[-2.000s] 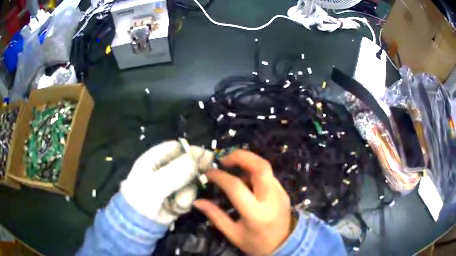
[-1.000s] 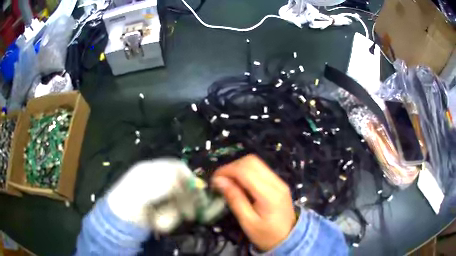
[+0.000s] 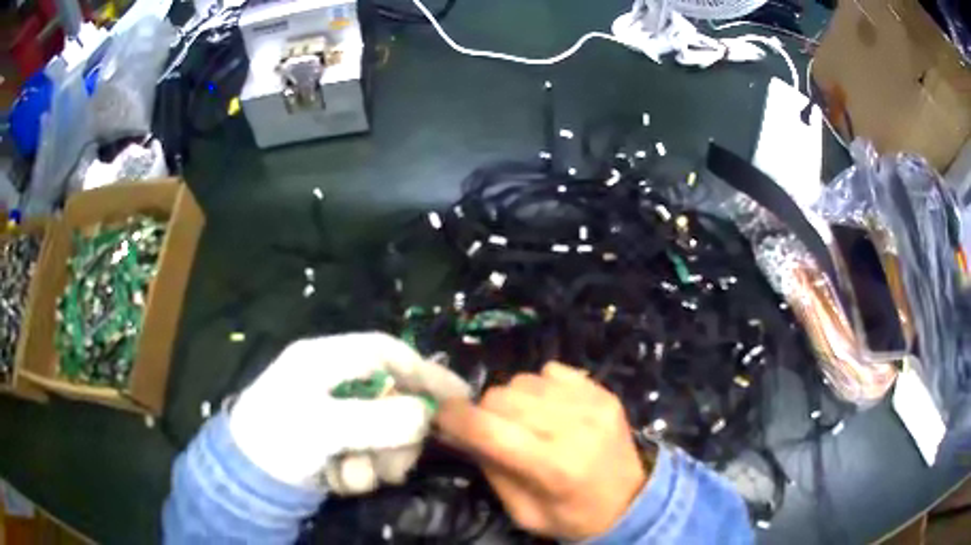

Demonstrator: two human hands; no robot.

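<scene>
My left hand (image 3: pixel 335 410), in a whitish glove, is at the lower centre, its fingers closed on small green circuit boards (image 3: pixel 364 386). My bare right hand (image 3: pixel 559 447) touches the left fingertips from the right. Its fingers are bent together; whether they pinch something is hidden. A large tangled heap of black cables (image 3: pixel 596 282) with small whitish and yellowish metal ends lies under and beyond both hands. More green boards (image 3: pixel 495 319) lie on the heap just above my hands.
A cardboard box of green boards (image 3: pixel 179 277) stands left, a second box (image 3: pixel 32 240) at the edge. A grey metal fixture (image 3: pixel 309 112) is back left. Bagged wires (image 3: pixel 815 325), a black strap (image 3: pixel 758 183) and a dark phone-like rectangle (image 3: pixel 868 287) lie right. A white cord (image 3: pixel 511 59) crosses the back.
My hands have met again after being slightly apart. Green boards now show clearly in the gloved fingers. The boards on the heap, mostly covered two seconds ago, are uncovered. The view has shifted slightly.
</scene>
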